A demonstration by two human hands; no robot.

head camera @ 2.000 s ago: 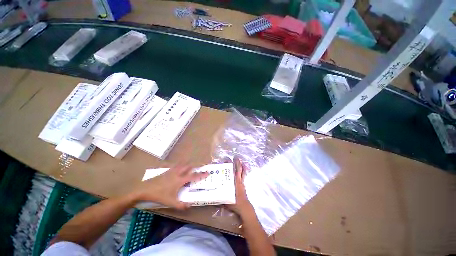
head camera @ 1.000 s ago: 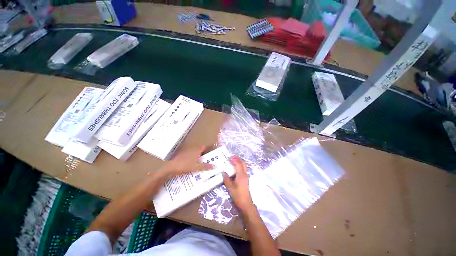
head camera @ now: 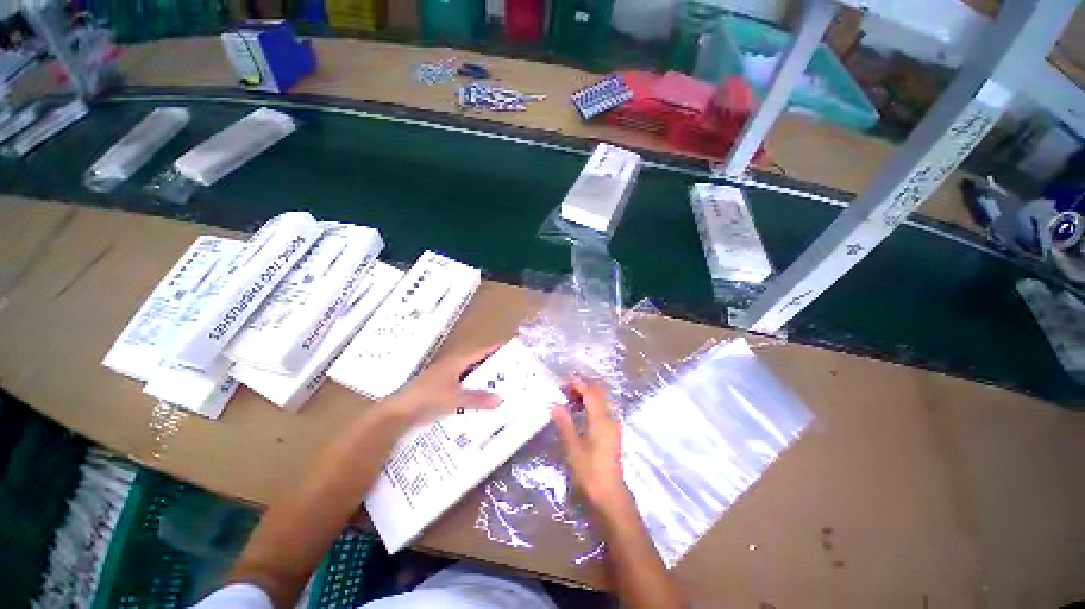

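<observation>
My left hand [head camera: 446,387] holds a white retail box [head camera: 458,458] by its upper left side, tilted over the bench's near edge. My right hand [head camera: 589,434] is at the box's upper right corner, fingers bent; thin film lies around it. A loose clear plastic bag [head camera: 577,315] lies crinkled beyond and under the box; whether the box end is inside it I cannot tell. A stack of flat poly bags [head camera: 720,434] lies right of my right hand. Several unbagged boxes [head camera: 268,303] are piled at the left on the cardboard bench cover [head camera: 916,476].
Bagged boxes [head camera: 601,188] lie on the dark green conveyor belt [head camera: 428,179]. A slanting white post [head camera: 886,208] stands at the right. Beyond are a blue box [head camera: 283,57], a red tray [head camera: 684,107] and a teal bin [head camera: 821,77]. Green crates [head camera: 196,523] stand below the near edge.
The held box has turned from nearly level to steeply slanted, its near end towards me. My right hand has shifted slightly right. The bagged boxes on the belt have moved left.
</observation>
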